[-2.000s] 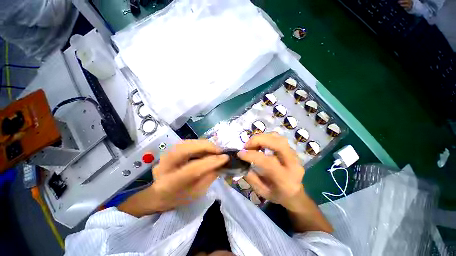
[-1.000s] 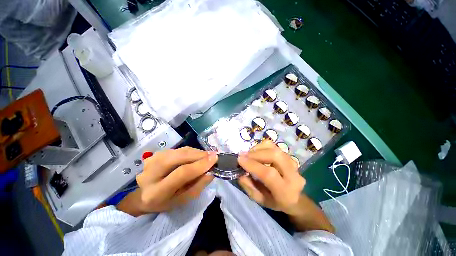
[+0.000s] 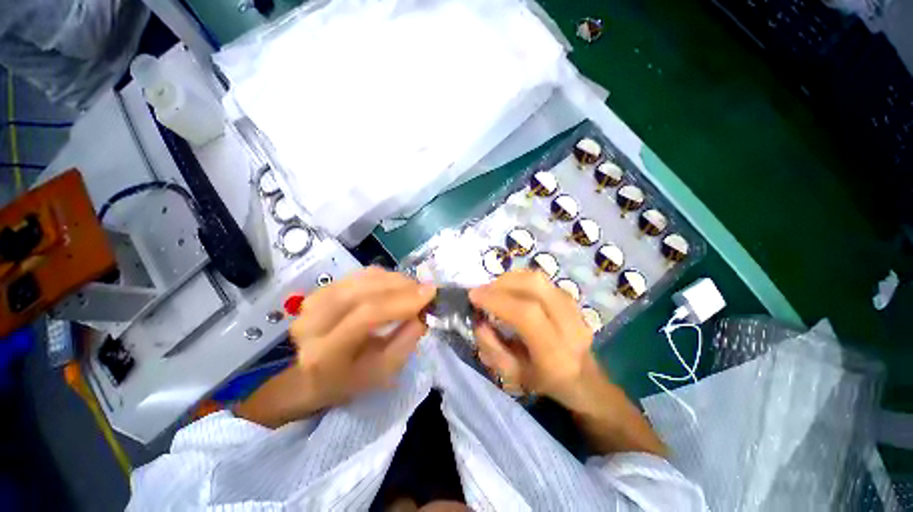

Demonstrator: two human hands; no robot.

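A small round unit (image 3: 452, 305), a dark disc with a silvery edge, is held between both hands in front of my chest; it is blurred. My left hand (image 3: 365, 325) grips its left side with thumb and fingers. My right hand (image 3: 531, 330) grips its right side. The fingers hide parts of the rim. Behind the hands, the module tray (image 3: 656, 288) holds rows of round display modules (image 3: 586, 231) with gold-brown tails. My right hand covers the tray's near part.
The white press base (image 3: 190, 375) with a red button (image 3: 294, 304) and orange fixture plate (image 3: 50, 245) is at left. Silver ring housings (image 3: 295, 240) lie on its edge. White sheets (image 3: 390, 110) lie at the back. A white plug (image 3: 700, 300) and clear plastic trays (image 3: 791, 420) are at right.
Both hands keep hold of the round unit, which has turned and tilted between the fingers. The hands have shifted slightly up since a second ago. The surroundings moved slightly with the camera.
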